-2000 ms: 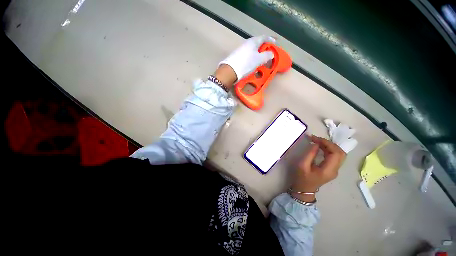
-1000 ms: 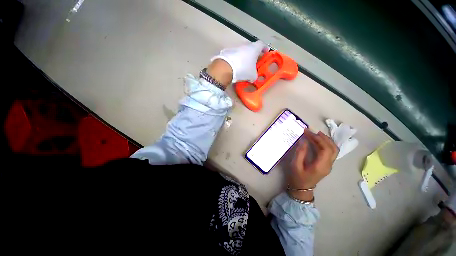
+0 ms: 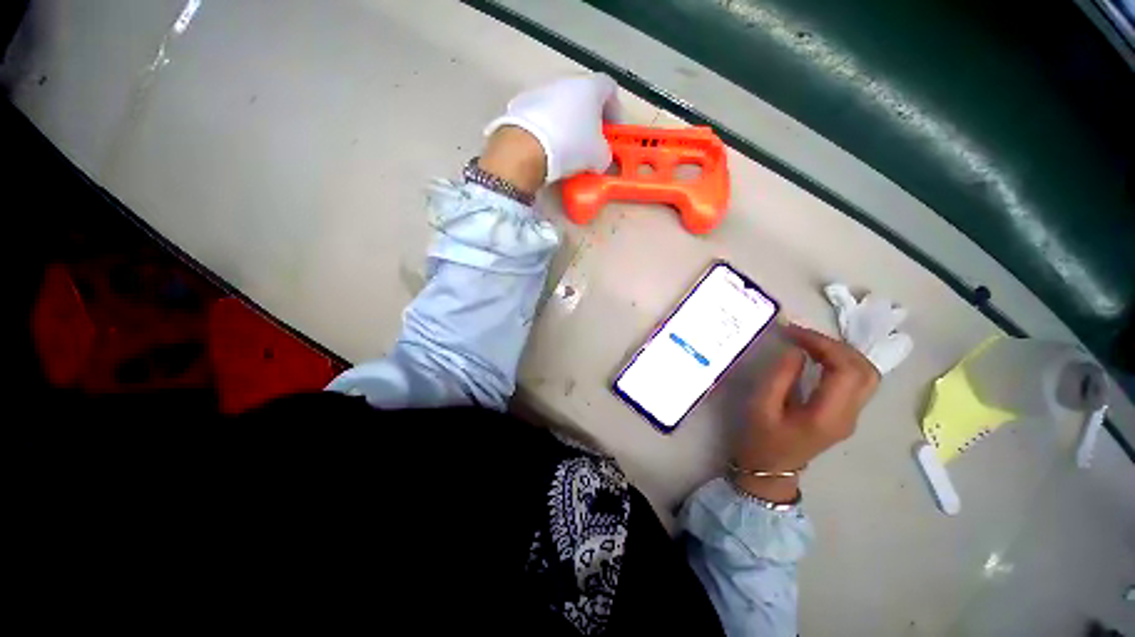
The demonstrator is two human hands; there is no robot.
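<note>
My left hand [image 3: 563,126], in a white glove, holds an orange controller shell [image 3: 660,184] by its left end, near the belt rail. The shell shows round and oblong holes, and its two grips point toward me. The fingers behind the shell are partly hidden. A smartphone [image 3: 697,348] lies face up on the bench, its screen lit white with a blue bar. My bare right hand [image 3: 812,396] is just right of the phone, fingers bent and apart, holding nothing visible. A crumpled white glove or cloth [image 3: 869,326] lies just beyond the right fingertips.
A yellow piece [image 3: 961,404] lies right on the bench [image 3: 311,149], with a clear bottle [image 3: 1073,383] and slim white items [image 3: 938,480] beside it. A metal rail [image 3: 797,174] borders the green conveyor belt [image 3: 871,137]. A red stool [image 3: 261,357] stands below left.
The left hand has moved left and turned the shell to lie nearly level across the view. The phone screen now shows a blue bar. The right hand has shifted slightly beside the phone.
</note>
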